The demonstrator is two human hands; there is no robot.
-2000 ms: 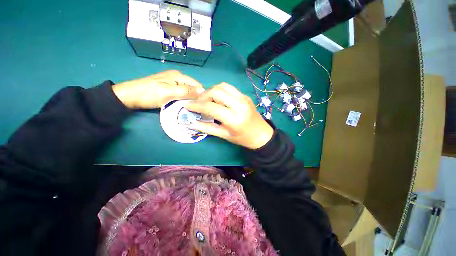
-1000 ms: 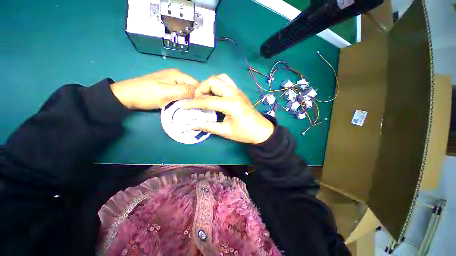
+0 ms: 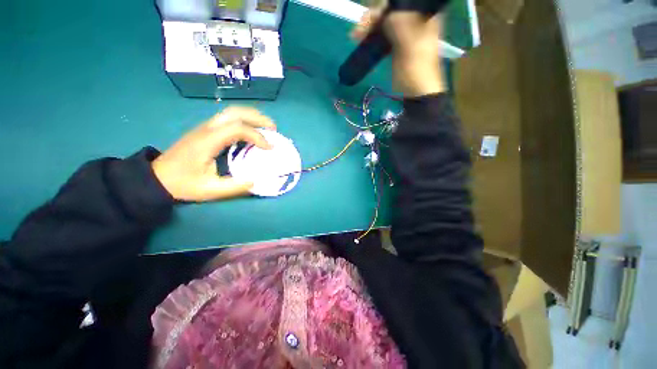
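Observation:
A round white plastic housing (image 3: 277, 164) lies on the green mat in front of me, with a dark patch near its lower rim. My left hand (image 3: 210, 155) grips its left side, thumb below and fingers on top. A yellow and dark lead wire (image 3: 335, 156) runs from the housing's right side towards the wired components. My right hand (image 3: 403, 36) is at the upper right, blurred, around the black electric screwdriver (image 3: 367, 59). The screwdriver's nose points down and left, away from the housing.
The screw feeder (image 3: 225, 61) stands behind the housing. Small white wired components (image 3: 367, 137) lie in a tangle to the right, partly hidden by my right sleeve. A large open cardboard carton (image 3: 497, 180) stands at the right. A white strip (image 3: 335, 9) crosses the back.
My right hand has left the housing and moved up right onto the screwdriver. My left hand now holds the housing alone. A lead now stretches from the housing to the right. The view has shifted.

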